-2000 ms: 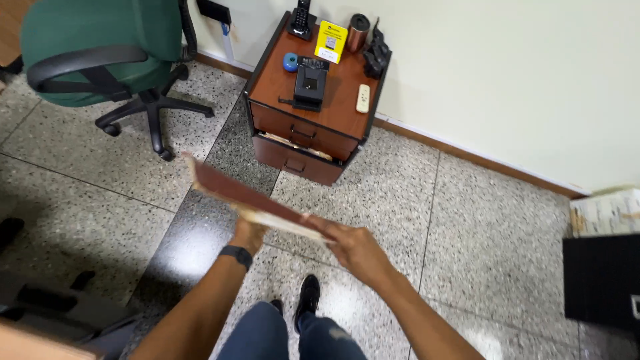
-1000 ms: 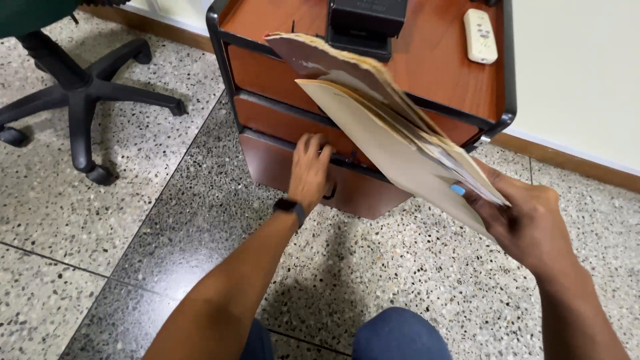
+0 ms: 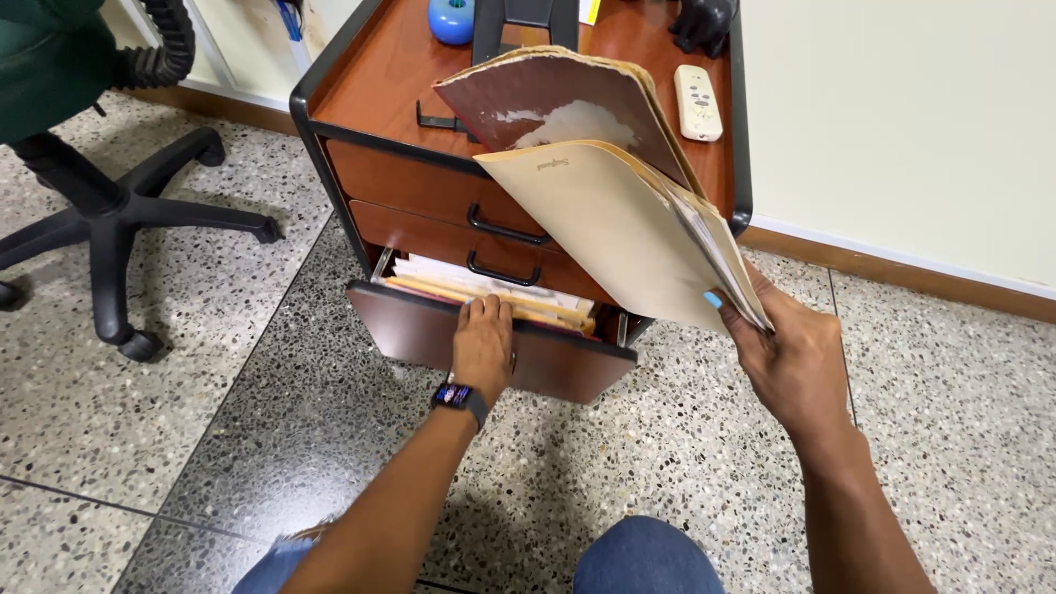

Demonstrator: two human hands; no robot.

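My left hand (image 3: 483, 346) grips the top edge of the pulled-out bottom drawer (image 3: 561, 363) of a wooden cabinet, its fingertips over the black rim. Upright folders and papers (image 3: 445, 280) fill that drawer behind the fingers. My right hand (image 3: 792, 355) pinches the lower right corner of a cream folder (image 3: 602, 223) with papers inside and a worn dark red folder (image 3: 569, 99) behind it. Both folders are tilted and spread apart at the top, in front of the cabinet's upper drawers.
On the cabinet top (image 3: 371, 91) lie a white remote control (image 3: 698, 103), a blue round object (image 3: 451, 18), a black stand (image 3: 528, 25) and a black figurine (image 3: 704, 25). A green office chair's black wheeled base (image 3: 107, 214) stands at left. The wall is close behind.
The bottom drawer stands farther out than one second ago, and its folders now show. My left hand has moved onto its top edge. The right hand still holds the folders.
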